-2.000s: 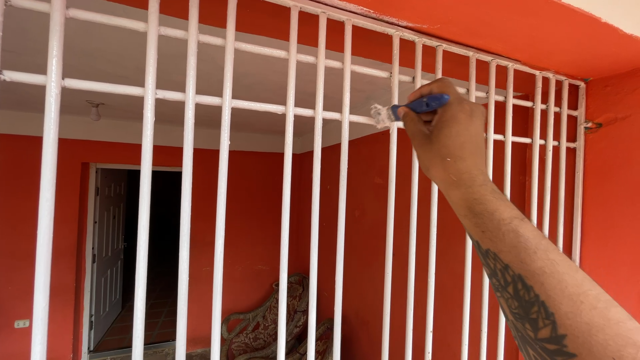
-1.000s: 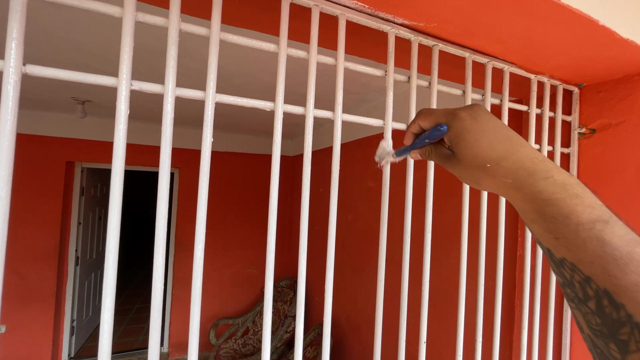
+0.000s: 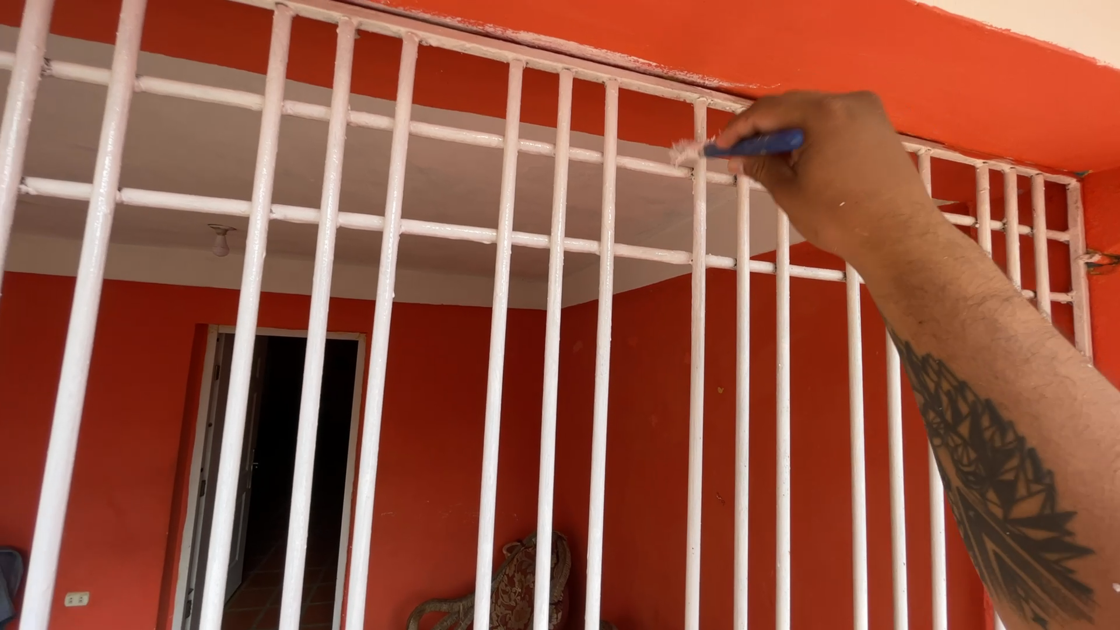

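My right hand (image 3: 831, 166) grips the blue handle of a paintbrush (image 3: 754, 144) near the top of a white barred metal grille (image 3: 499, 350). The brush's bristles, coated with white paint, touch or nearly touch a vertical bar (image 3: 698, 201), just above where it crosses the upper horizontal rail (image 3: 464, 136). The wrist hides part of the rails and several bars on the right. My left hand is out of the frame.
Above the grille runs an orange-red painted beam (image 3: 875, 52). Behind the bars are a red wall (image 3: 446, 420), a doorway with a dark opening (image 3: 293, 455), a carved upholstered seat (image 3: 525, 582) and a ceiling lamp holder (image 3: 221, 241). A red side wall (image 3: 1104, 306) stands at right.
My right hand and the brush have moved up along a bar, from below the lower rail one second ago to just above the upper rail. The view has shifted somewhat.
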